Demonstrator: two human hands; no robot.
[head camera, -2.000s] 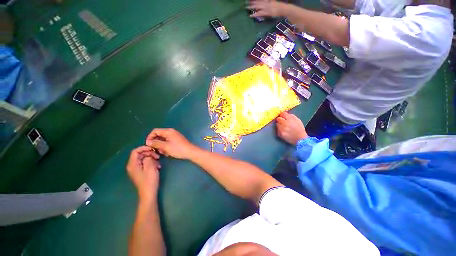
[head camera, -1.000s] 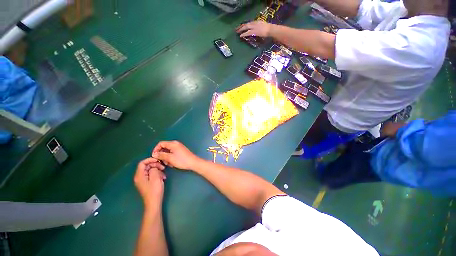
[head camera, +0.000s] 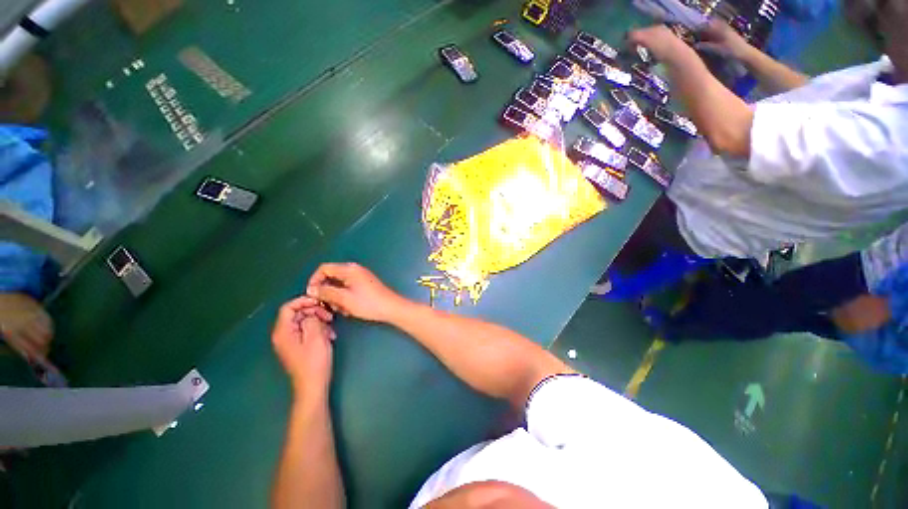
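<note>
My left hand (head camera: 305, 336) and my right hand (head camera: 350, 292) meet at the fingertips above the green bench (head camera: 383, 398). The fingers are curled; anything between them is too small and hidden to name. A clear bag of orange parts (head camera: 518, 204), overexposed to yellow, lies to the right of my hands. Its open end faces left, with loose orange parts (head camera: 453, 290) spilled below it. Bar phones lie singly on the bench: one (head camera: 227, 194) beyond my hands to the left, one (head camera: 128, 270) farther left.
Many phones (head camera: 604, 127) cluster behind the bag; two (head camera: 458, 63) (head camera: 514, 45) lie apart. A white-shirted person (head camera: 816, 149) works at right. A grey metal bracket (head camera: 110, 413) juts in at lower left. Another person's hand (head camera: 25, 326) is at the left edge. Strips of pale parts (head camera: 174, 111) lie far left.
The white-shirted person's hand has moved right, and a phone shows where it was. The blue-sleeved person has moved back from the bag. Another hand now shows at the left edge. My hands stay together.
</note>
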